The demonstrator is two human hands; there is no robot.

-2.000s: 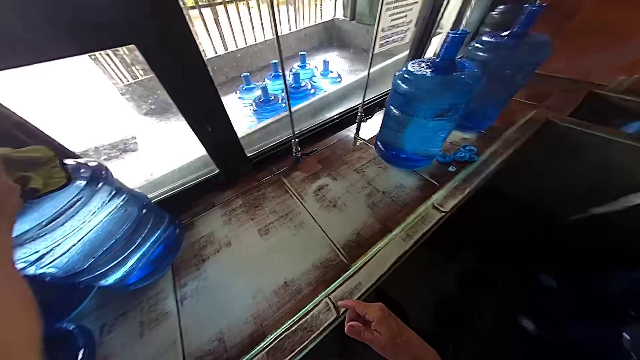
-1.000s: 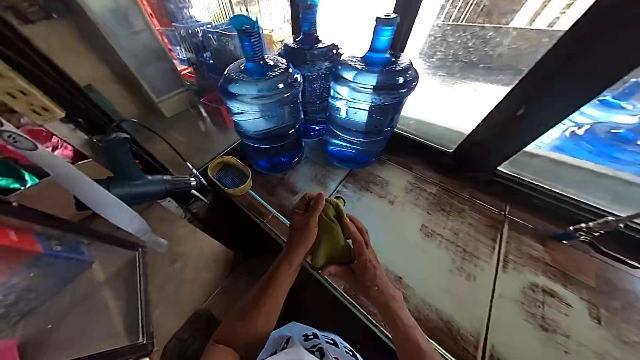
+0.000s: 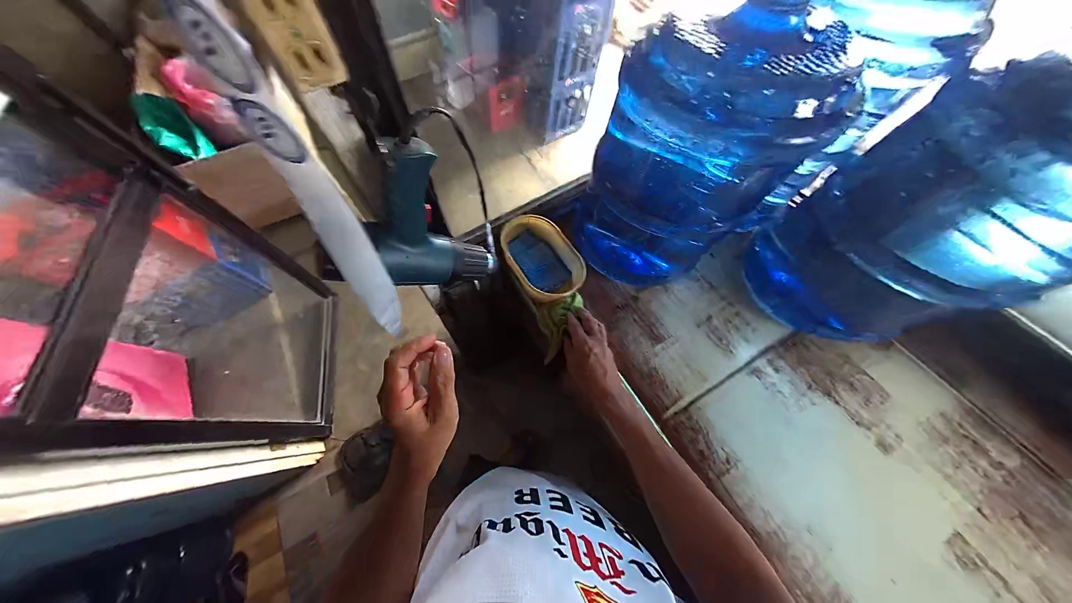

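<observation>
My left hand (image 3: pixel 420 394) is held up over the floor, its fingers curled toward the thumb with nothing between them. Just above it hangs the tip of a long white plastic strip (image 3: pixel 335 209). My right hand (image 3: pixel 590 352) grips a green cloth (image 3: pixel 556 322) at the counter edge, right beside a yellowish oval container (image 3: pixel 576 264) with something blue inside. A dark green heat gun (image 3: pixel 419 255) lies sideways left of the container, its nozzle toward it. Large blue water bottles (image 3: pixel 670 184) stand on the tiled counter beyond my right hand.
Another blue bottle (image 3: pixel 904 243) stands at the right on the worn tiled counter (image 3: pixel 804 452). A dark-framed glass case (image 3: pixel 327 360) holding a pink item (image 3: pixel 146 381) is at the left. A black cable (image 3: pixel 473 155) loops above the heat gun. A shoe (image 3: pixel 366 461) shows on the floor.
The view has swung strongly toward the left end of the counter. One second ago both hands were together on the green cloth; now my left hand is off it and my right hand has it beside the container.
</observation>
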